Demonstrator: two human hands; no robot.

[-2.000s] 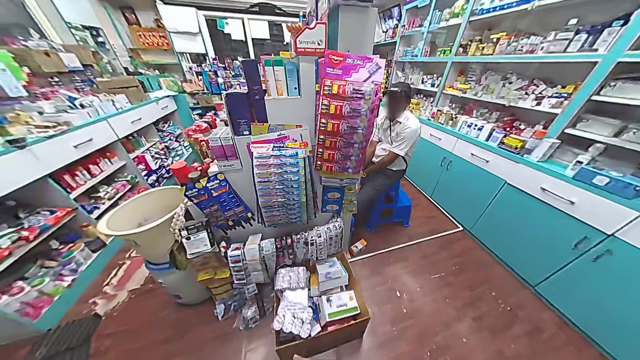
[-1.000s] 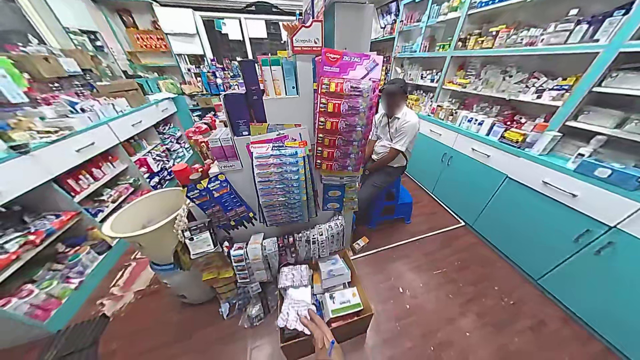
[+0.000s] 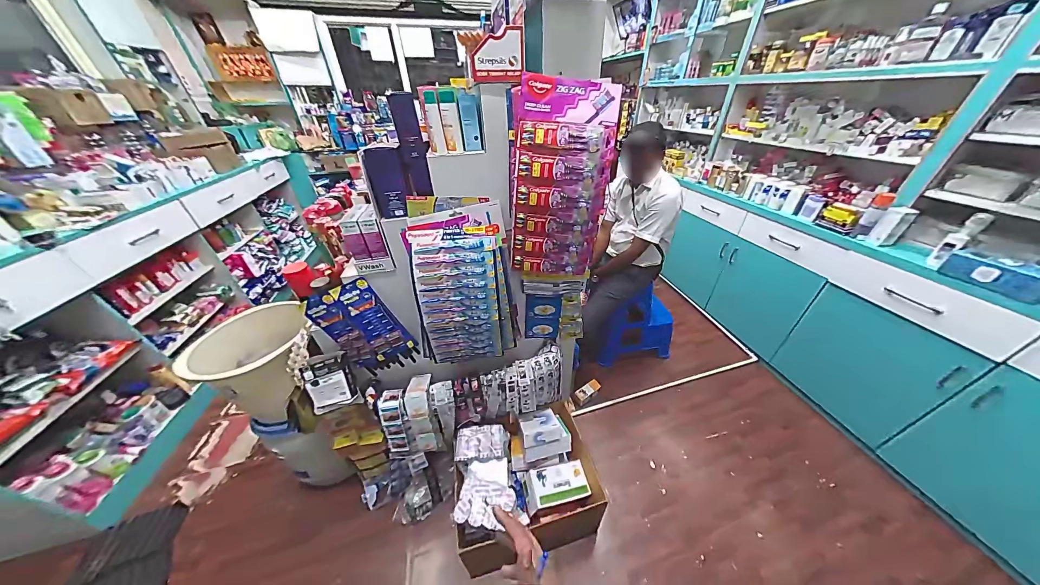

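My right hand [image 3: 520, 546] reaches in from the bottom edge, over the front of an open cardboard box [image 3: 569, 532] on the floor. Its fingertips are at a white patterned packet [image 3: 485, 491] in the box; whether they touch it I cannot tell. Something blue is round the wrist. Behind that packet lies another patterned packet [image 3: 481, 443]. White cartons [image 3: 546, 435] and a white and green carton [image 3: 558, 486] fill the right side of the box. My left hand is out of view.
Behind the box stands a pillar with hanging toothbrush cards [image 3: 457, 296]. A cream plastic bin [image 3: 244, 341] is at left. A person [image 3: 642, 203] sits on a blue plastic stool [image 3: 654, 329]. Teal cabinets [image 3: 829, 357] line the right; a small carton [image 3: 586, 392] lies on the floor.
Two seconds ago no hand showed. One second ago my right hand was at the patterned packet at the box's front; now it is slightly lower, towards the box's front edge.
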